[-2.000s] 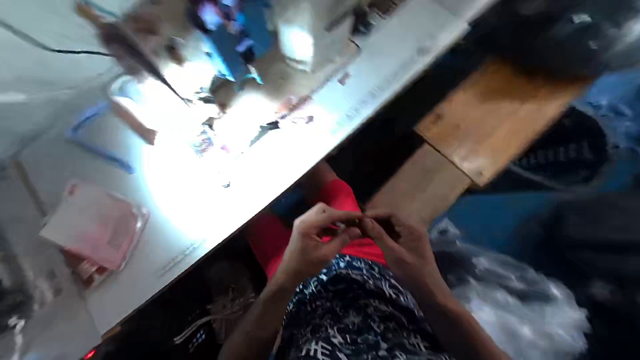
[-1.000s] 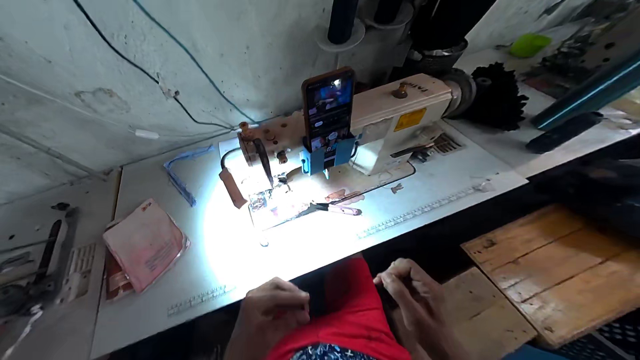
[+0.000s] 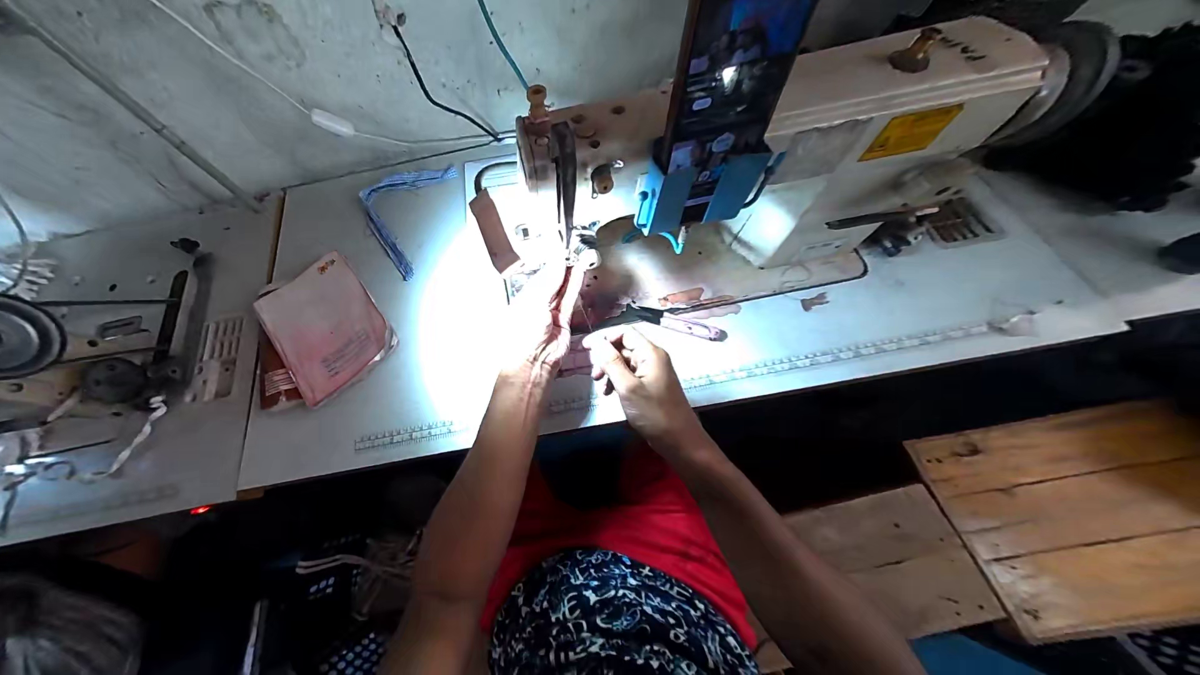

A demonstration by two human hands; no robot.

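My left hand (image 3: 548, 319) reaches up to the needle area of a sewing machine (image 3: 806, 141); glare washes out its fingers, so whether they hold anything is unclear. My right hand (image 3: 637, 375) is just below and to the right, thumb and fingertips pinched close together; a thin line like thread seems to run near them, but I cannot tell if they grip it. Beyond the right fingertips, thread snips (image 3: 689, 325) with a pink and black handle lie on the machine bed. A phone (image 3: 731, 84) in a blue holder (image 3: 708, 192) hangs before the machine's arm.
Pink papers (image 3: 325, 328) and a folded blue strip (image 3: 384, 220) lie left on the white table (image 3: 319, 220). A measuring tape (image 3: 844, 356) runs along its front edge. Another machine (image 3: 103, 375) is at far left. A wooden bench (image 3: 1078, 506) stands at lower right.
Both hands have risen from my lap, over the table's front edge, to the needle area. The view has swung and come closer to the machine.
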